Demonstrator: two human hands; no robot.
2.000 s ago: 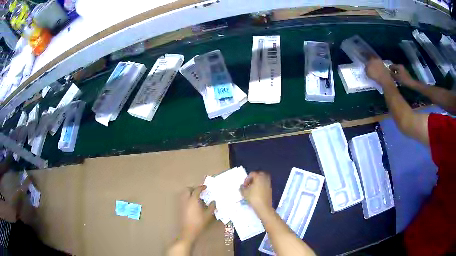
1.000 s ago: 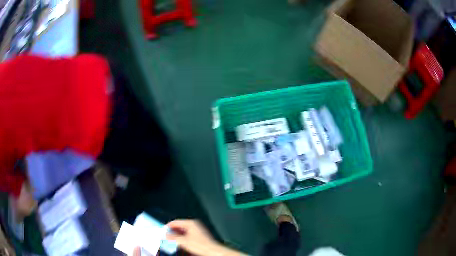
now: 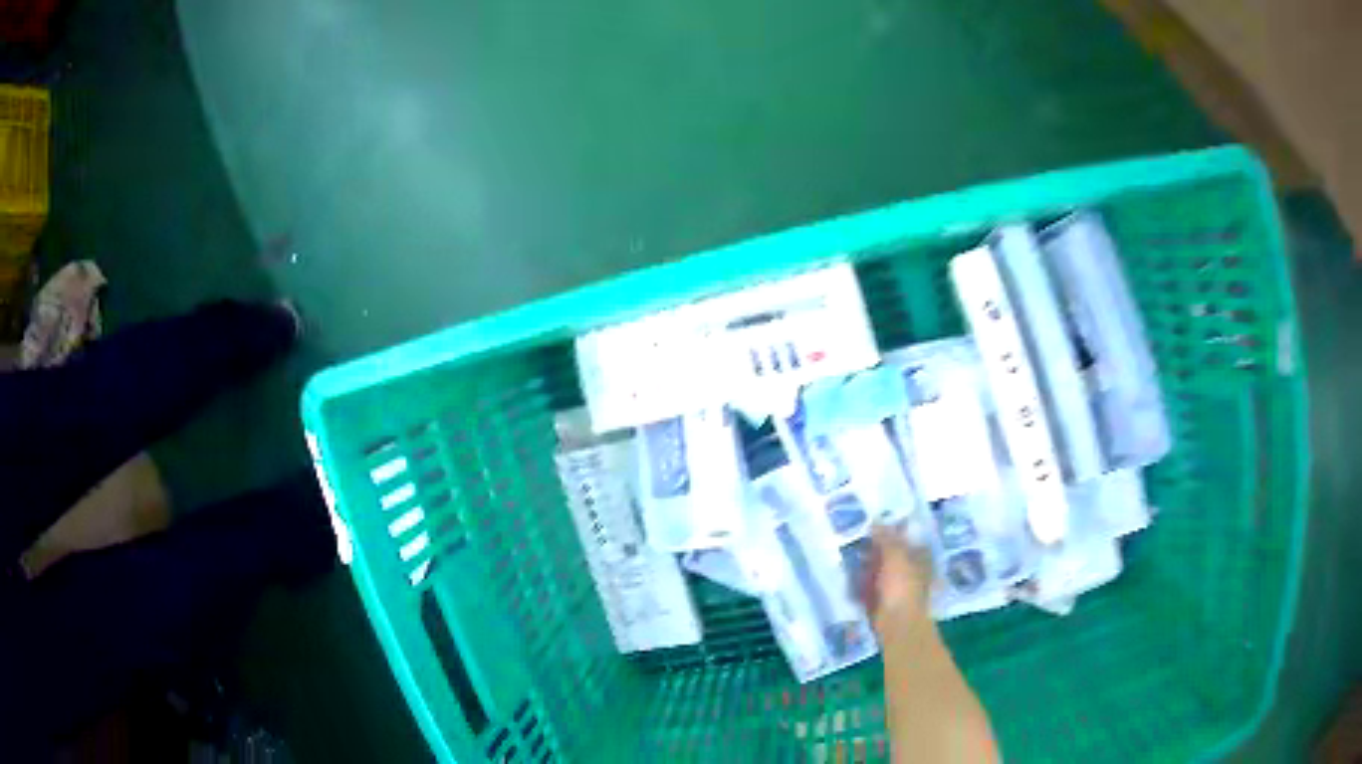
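A green slotted crate (image 3: 777,266) fills the lower view. One hand, which I take as my right hand (image 3: 896,579), reaches into it from the bottom edge, over trays near the middle. It is blurred, and whether it grips anything cannot be told. A wide white printed box (image 3: 725,351) lies along the far side. A slim white box (image 3: 1013,391) and a translucent tray (image 3: 1108,343) lean at the right. Another printed box (image 3: 627,552) lies at the left. A light-blue piece (image 3: 854,399) rests on the pile. My left hand is out of view.
The green floor (image 3: 627,120) lies beyond the crate. Another person's dark-clothed legs (image 3: 165,373) are at the left, close to the crate. A yellow crate (image 3: 21,164) stands at the far left edge. A brown cardboard edge (image 3: 1285,75) shows at upper right.
The view has left the bench and moved in close over the crate. My right hand, earlier holding white papers and a light-blue piece, is now inside the crate. The white papers are no longer distinguishable in it.
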